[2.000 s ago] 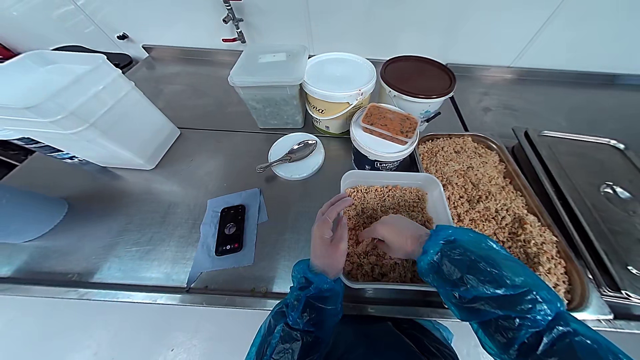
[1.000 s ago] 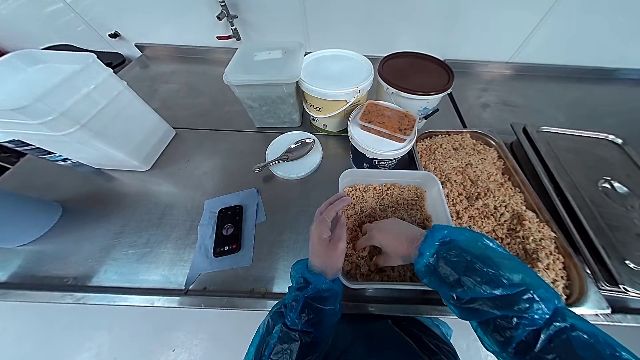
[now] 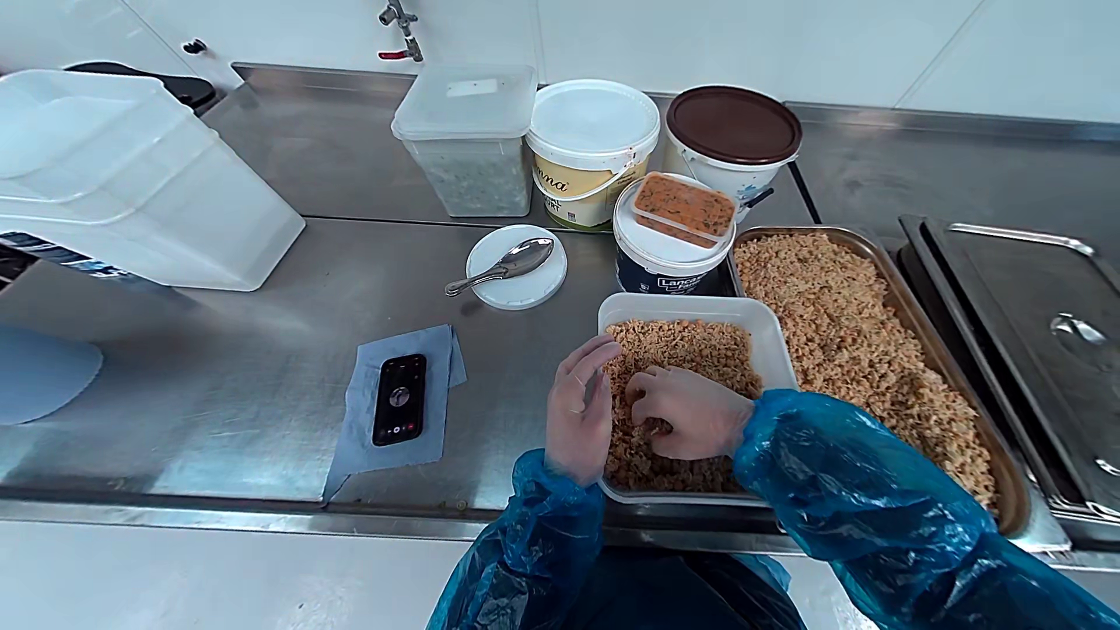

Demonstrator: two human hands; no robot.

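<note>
A white plastic tub (image 3: 770,337) holds a layer of brown crumbly, grain-like food (image 3: 682,343). My right hand (image 3: 691,411), in a clear glove and blue plastic sleeve, is down in the food with its fingers curled; whether it grips any is hidden. At the tub's left wall is my left hand (image 3: 582,411), gloved the same way, its fingers raised and slightly bent, holding nothing. Right of the tub, a deep metal tray (image 3: 932,346) is filled with similar food (image 3: 840,324).
Behind the tub stand a dark blue-and-white bucket (image 3: 652,276) bearing a small container of orange food (image 3: 687,206), two larger lidded buckets (image 3: 595,122) (image 3: 735,122) and a clear square container (image 3: 468,149). Leftward are a spoon (image 3: 516,260) on a white lid (image 3: 525,293), and a phone (image 3: 400,398) on blue cloth (image 3: 359,429).
</note>
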